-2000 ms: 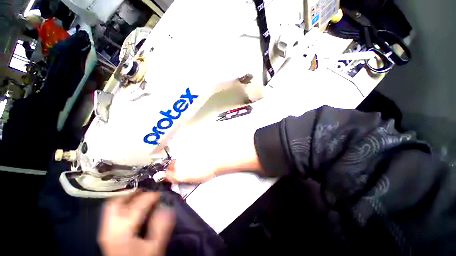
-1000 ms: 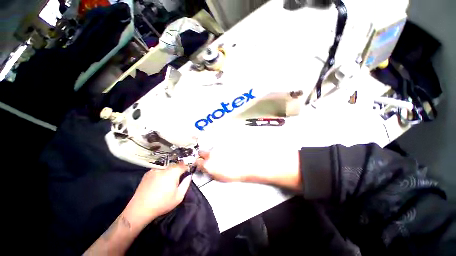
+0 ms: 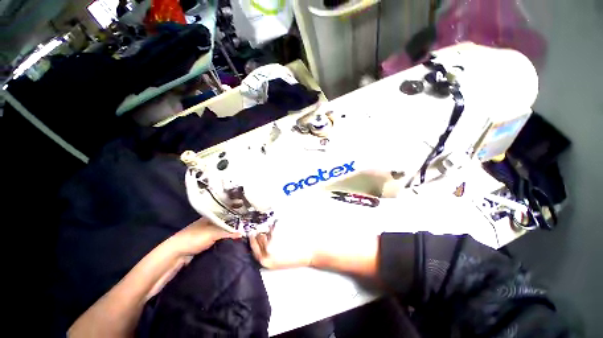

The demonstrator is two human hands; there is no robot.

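The white sewing machine [image 3: 383,125] with blue "protex" lettering lies diagonally across the view. Its presser foot area [image 3: 254,221] is at the head's left end. A dark purplish quilted-looking garment [image 3: 221,290] hangs over the front edge below the needle, with matte dark cloth [image 3: 119,204] to its left. My left hand [image 3: 211,232] is at the garment's top edge beside the needle, its fingers partly hidden by cloth and machine. My right hand [image 3: 284,244] is just right of the needle, its fingertips pinching the garment's edge.
Red-and-black snips [image 3: 356,199] lie below the lettering. Dark-handled scissors [image 3: 542,206] lie at the table's [image 3: 311,297] right end. A dark cloth heap [image 3: 218,125] is behind the machine. A pink translucent bag [image 3: 489,30] is at the back right. A white bag [image 3: 263,23] hangs behind.
The view has shifted, showing more behind the machine. My left hand moved from blurred in front to beside the needle, now more hidden by cloth. The garment bunches higher before the needle.
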